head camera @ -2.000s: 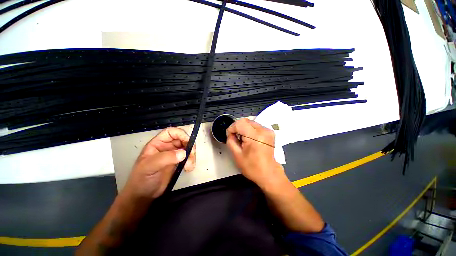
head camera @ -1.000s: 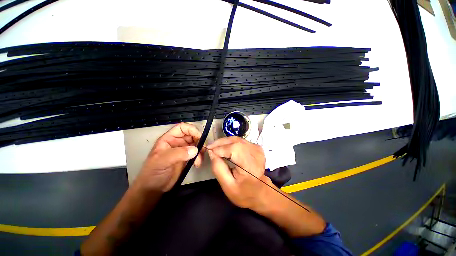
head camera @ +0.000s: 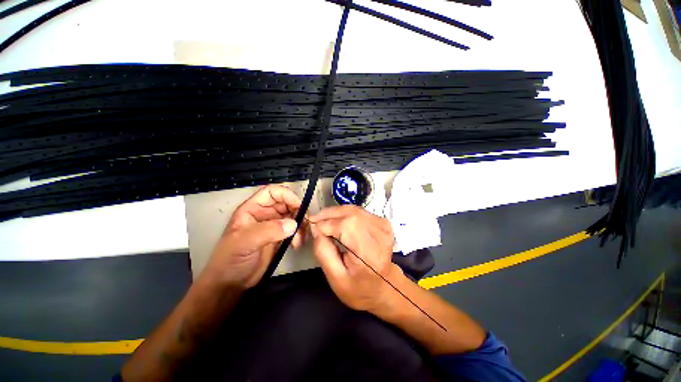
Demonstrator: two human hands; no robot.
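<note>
A long narrow black strap (head camera: 325, 123) runs from the far edge of the view across the strap pile (head camera: 187, 119) towards me. My left hand (head camera: 257, 237) pinches it near its lower part between thumb and fingers. My right hand (head camera: 352, 254) holds a thin dark applicator (head camera: 392, 285) like a pen; its tip is at the strap's right edge, beside my left fingertips. Whether the tip touches is too small to tell. The small round pot (head camera: 352, 186) of glossy dark liquid stands just beyond my right hand.
A crumpled white cloth or paper (head camera: 420, 205) lies right of the pot. A beige-grey board (head camera: 205, 231) lies under the pot and pile. Separate black strips (head camera: 425, 19) lie at the far side. A thick strap bundle (head camera: 623, 127) hangs over the table edge at right.
My right hand has moved from the pot to the strap, carrying the applicator. The pot's liquid is now uncovered. My left hand still holds the strap. The whole view has shifted slightly.
</note>
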